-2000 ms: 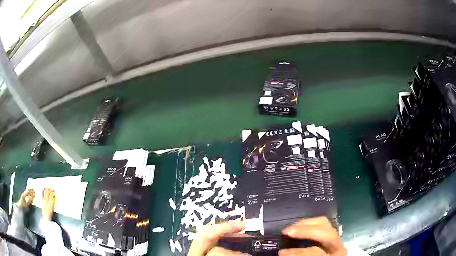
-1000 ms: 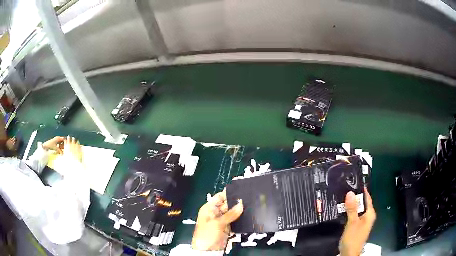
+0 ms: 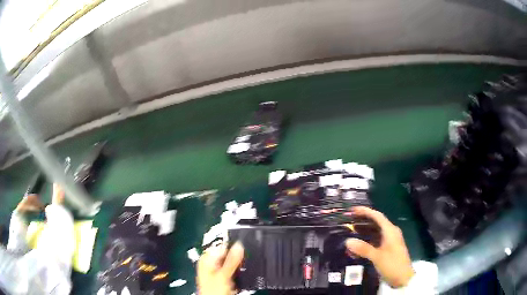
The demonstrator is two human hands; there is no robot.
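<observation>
A black retail box [image 3: 289,256] lies lengthwise across the front of me, its side with text, a red mark and small white labels facing me. My left hand [image 3: 221,266] grips its left end. My right hand [image 3: 384,248] grips its right end, thumb on the face and fingers over the top edge. Behind it, flat black printed panels [image 3: 300,201] with white patches along their far edges lie on the green surface, partly hidden by the box. White scraps [image 3: 232,216] lie beside them on the left, partly covered by my left hand and the box. The picture is blurred.
A black box [image 3: 258,133] lies on the green belt [image 3: 346,118]; another [image 3: 89,167] is farther left. A tall black stack [image 3: 479,167] stands right. A second black pile [image 3: 136,248] is left. A neighbouring person's white sleeves [image 3: 55,248] and yellow-white paper [image 3: 85,245] are far left.
The held box has gone from tilted to nearly level and lower in view, still between both hands. My view has shifted; the belt box appears farther left. The neighbour's hands have moved.
</observation>
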